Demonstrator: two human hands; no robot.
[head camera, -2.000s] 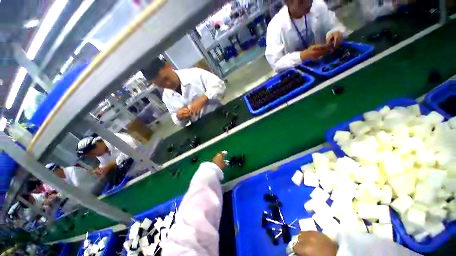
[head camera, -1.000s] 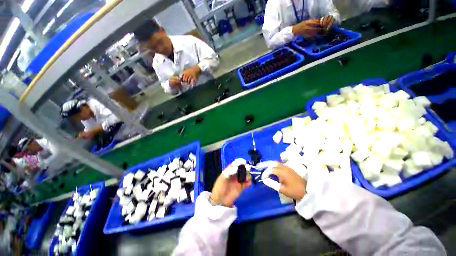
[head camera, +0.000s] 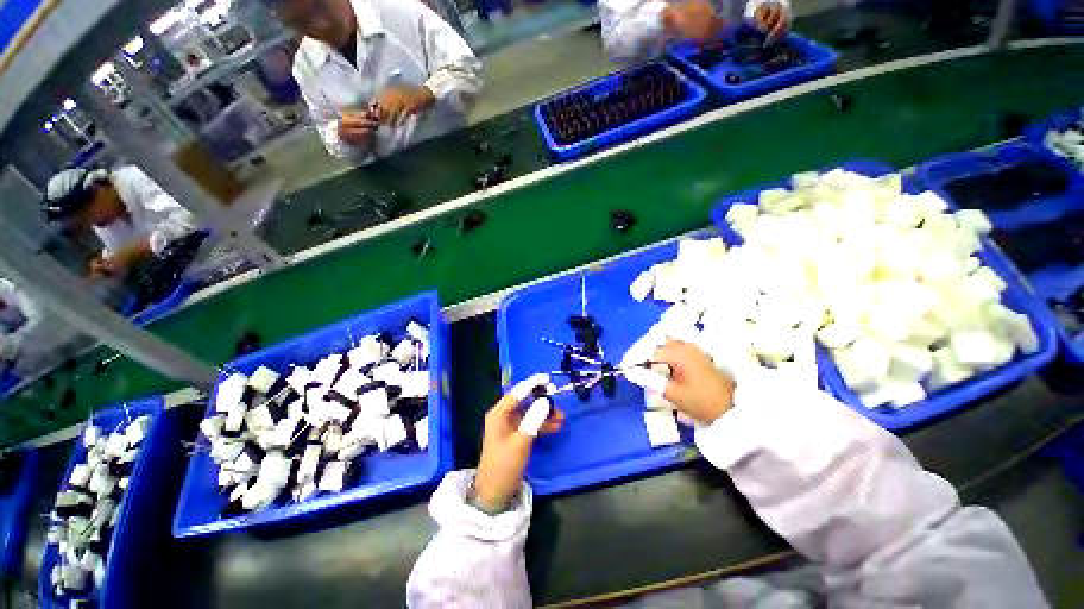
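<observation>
My left hand (head camera: 505, 443), with white-covered fingertips, pinches a small black part (head camera: 541, 394) above the blue centre tray (head camera: 514, 345). My right hand (head camera: 694, 383) is to its right, its white-tipped fingers closed around what looks like the end of a thin lead (head camera: 628, 366). The lead seems to run between the hands, but it overlaps loose parts behind. Several black parts (head camera: 583, 328) with thin leads lie in the tray. White blocks (head camera: 856, 274) are heaped at right, some spilling into the centre tray.
A blue bin (head camera: 312, 512) of black-and-white assemblies stands at left, with another bin (head camera: 101, 512) farther left. A green belt (head camera: 541, 232) with scattered black parts crosses behind. Coated workers and blue trays (head camera: 624, 107) are across it. A dark-part tray (head camera: 993, 179) is far right.
My left hand came back from the belt to the centre tray, beside my right hand. It turned from showing a black part upright to a lower pinch. The view has shifted.
</observation>
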